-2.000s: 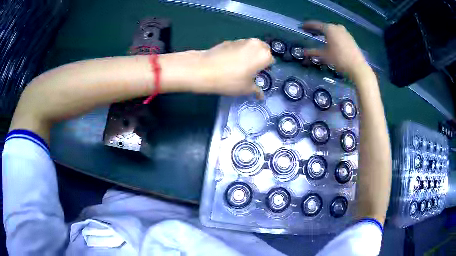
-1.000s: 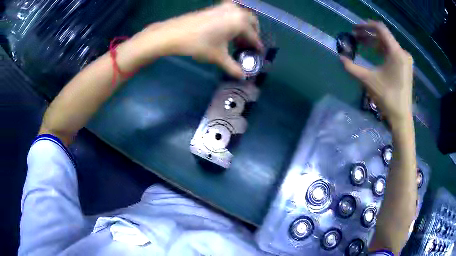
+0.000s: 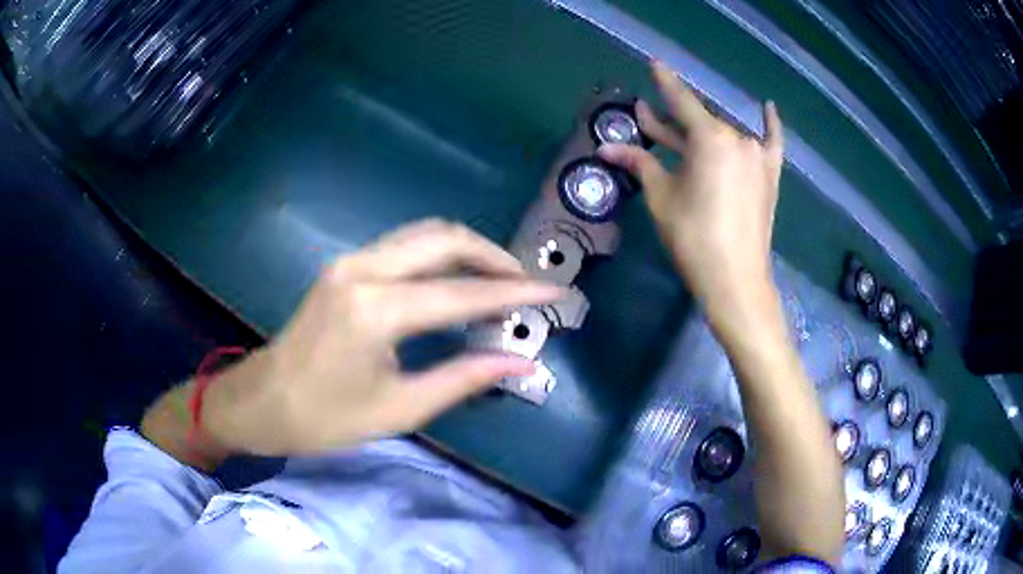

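Note:
A four-position fixture (image 3: 569, 294) lies tilted on the green surface. Its two upper seats hold a top round component (image 3: 617, 126) and a second round component (image 3: 591, 188); its two lower seats are empty, with dark centre holes. My right hand (image 3: 701, 185) has its thumb and a finger at the rim of the top component. My left hand (image 3: 381, 336) is empty, fingers apart, over the left edge of the lower seats and partly hiding them. The clear blister tray (image 3: 662, 448) at lower right holds several round components, partly hidden by my right forearm.
A filled fixture (image 3: 887, 305) with round components in a row lies beyond the tray. Another clear tray (image 3: 967, 521) is at the lower right edge. Stacked clear trays (image 3: 146, 67) are at upper left. Pale metal rails (image 3: 718, 107) curve along the far side.
My view has turned left and the fixture appears further right. Two round components now sit in its upper seats. My left hand has let go and moved down; my right hand has moved to the fixture's top.

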